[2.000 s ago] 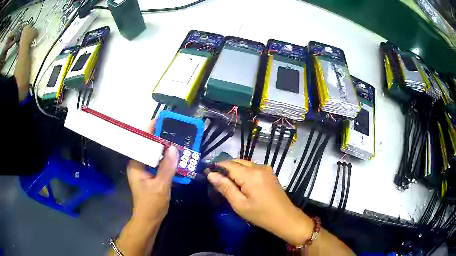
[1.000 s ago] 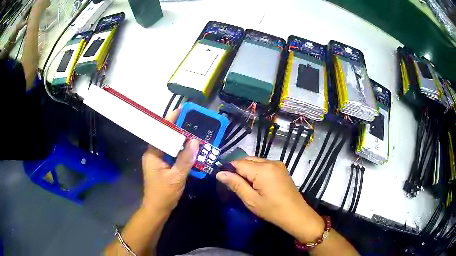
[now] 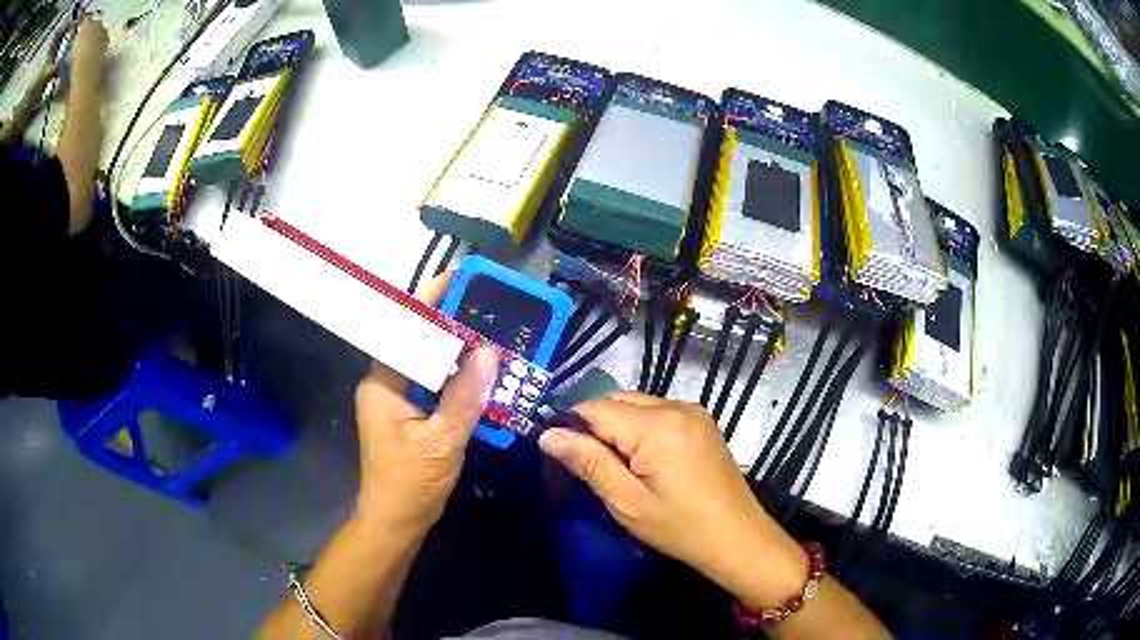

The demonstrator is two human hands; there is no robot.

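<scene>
My left hand [image 3: 419,438] grips the USB tester from below, thumb on top. The tester has a long white block [image 3: 331,304], a red circuit board strip [image 3: 356,275] beside it and a bright blue housing [image 3: 554,300] with a dark centre. A pinkish light shows on the board by my thumb. My right hand [image 3: 656,469] pinches a black cable plug [image 3: 565,418] at the board's right end; whether it is fully seated is hidden by the fingers. Open power banks [image 3: 638,156] lie behind in a row, black cables [image 3: 813,400] hanging over the table edge.
More open power banks lie at the left [image 3: 238,119] and right [image 3: 1063,188]. A dark green box [image 3: 366,31] stands at the back. A blue stool [image 3: 169,419] is at lower left. Another person's arm [image 3: 83,113] is at upper left. A long cord curves along the table's left side.
The view has shifted, so the bench things sit further right than at first. My right hand stays at the board's end with the plug. A pinkish light now shows on the board.
</scene>
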